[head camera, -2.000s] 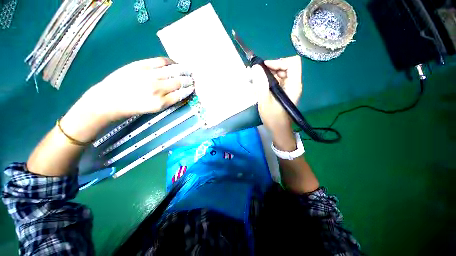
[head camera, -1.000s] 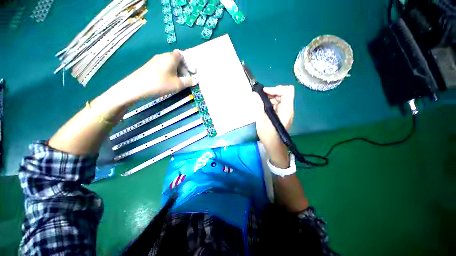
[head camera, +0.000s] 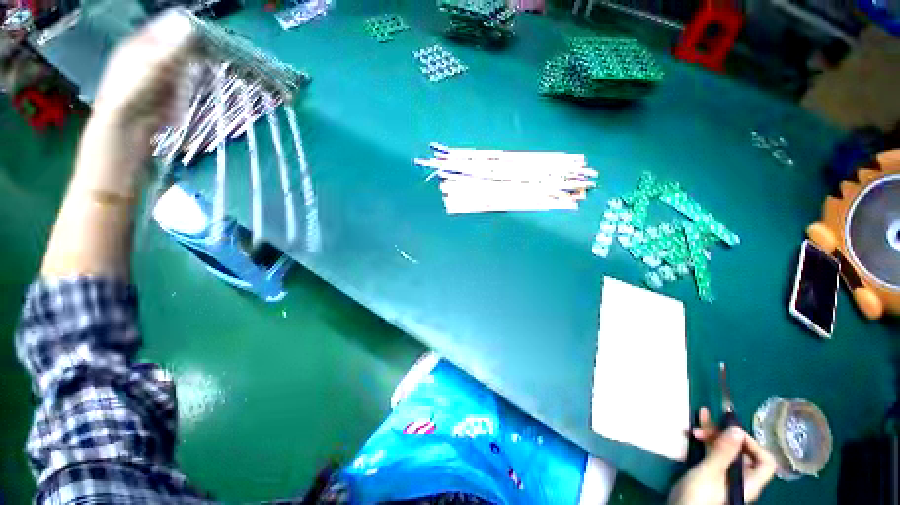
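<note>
My left hand is at the upper left, blurred, holding an LED strip assembly whose several long pale strips hang towards the bench's front edge. Its fingertips and the joined board end are hard to make out. A pile of strip assemblies lies under and beside it. My right hand, cut off by the bottom edge, holds the black soldering iron upright, tip pointing away. The white work pad lies bare, left of my right hand.
Loose strips lie mid-bench, with scattered green boards right of them. Stacked PCB panels stand at the back. A round tip-cleaning dish, a smartphone and an orange-rimmed reel are at the right. A blue-and-white object hangs by the front edge.
The view has swung left. My left hand has carried the strip assembly off the pad to the pile at the far left. My right hand still holds the iron beside the pad.
</note>
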